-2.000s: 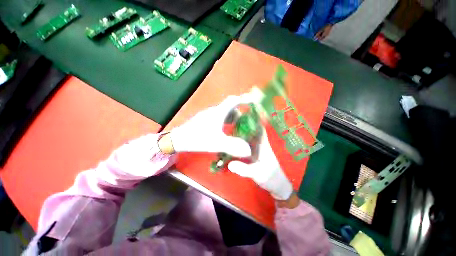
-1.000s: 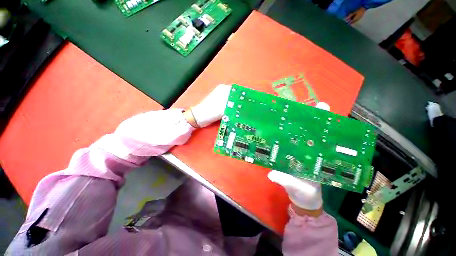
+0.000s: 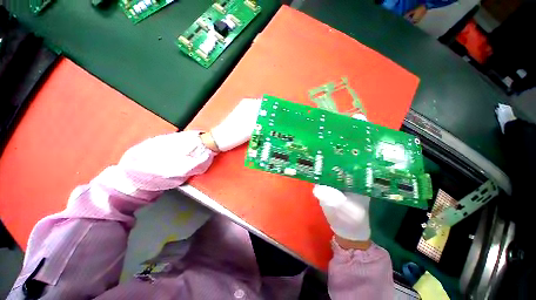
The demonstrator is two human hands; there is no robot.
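A green circuit board (image 3: 338, 153) is held up over the red-orange mat (image 3: 282, 214), its flatter face with small chips and white marks towards me. My left hand (image 3: 238, 124), in a white glove, grips its left end; the fingers behind it are hidden. My right hand (image 3: 347, 212), also gloved, holds its lower edge right of the middle, with a fingertip showing at the top edge. The pale green inspection template (image 3: 338, 95) lies on the mat behind the board, partly covered by it.
Component-side-up boards (image 3: 218, 29) lie on the green bench (image 3: 141, 64). A second red-orange sheet (image 3: 76, 135) is at left. The right recess holds a perforated strip (image 3: 464, 206); a yellow piece (image 3: 432, 287) is at its edge. Parts of other people show at top and right.
Two seconds ago the hands were close together with a blurred board. Now the board is spread flat between both hands. Since one second ago it has shifted slightly left and a bright glare shows at its right.
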